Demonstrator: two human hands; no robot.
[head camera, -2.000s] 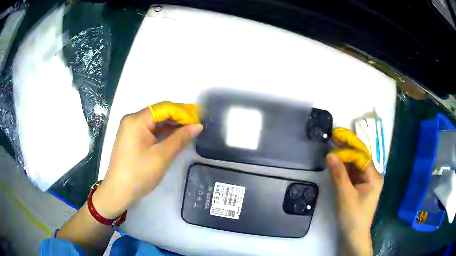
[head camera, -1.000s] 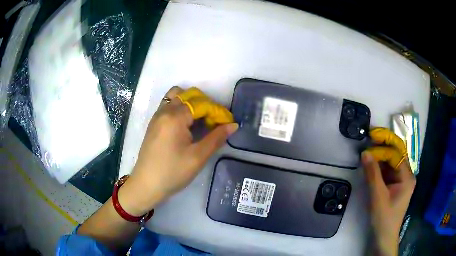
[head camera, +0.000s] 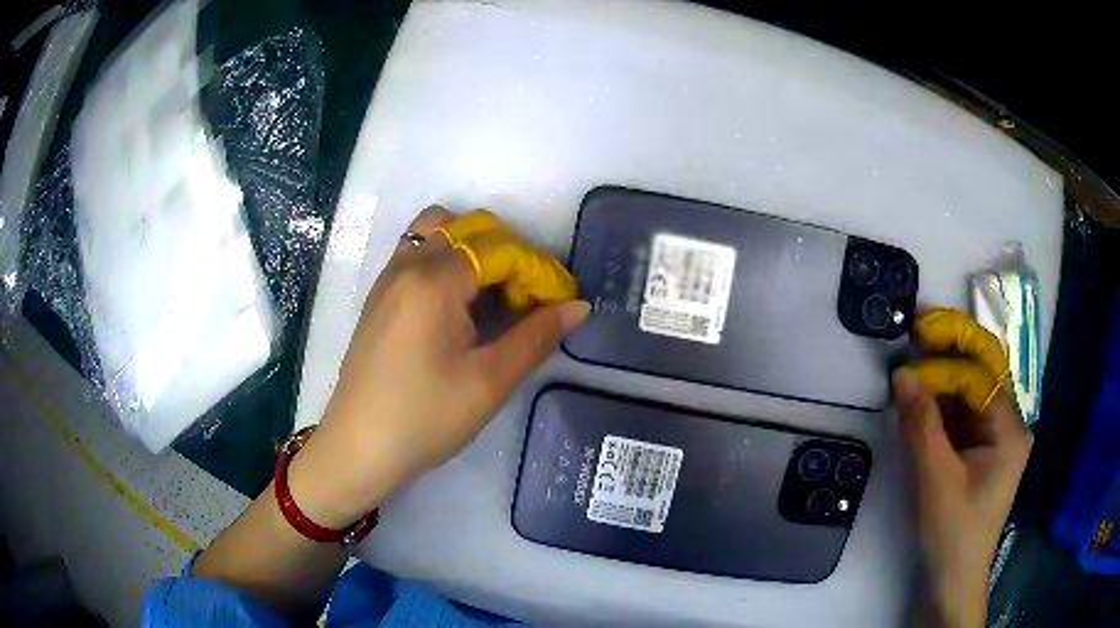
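Two dark smartphones lie back up on the white mat (head camera: 491, 111), camera bumps to the right. The upper smartphone (head camera: 774, 307) has my left hand (head camera: 430, 344) at its left end and my right hand (head camera: 964, 429) at its right end. Yellow finger cots cover some fingertips of both hands. Clear film over this phone's back shows as a slight haze, pinched at its ends between thumbs and fingers; its exact edges are hard to see. The lower smartphone (head camera: 737, 503) lies untouched, just below. Each phone bears a white printed label.
Stacked white film sheets (head camera: 166, 245) lie at the left on crinkled clear plastic (head camera: 276, 123). A small white, blue-striped packet (head camera: 1013, 331) lies at the mat's right edge. A blue bin (head camera: 1093, 491) is at the far right. A dark area crosses the top right.
The film, earlier a blur above the upper phone, now shows close over its back. Both phones and hands appear further right as the view shifts. In the last second the hands barely move.
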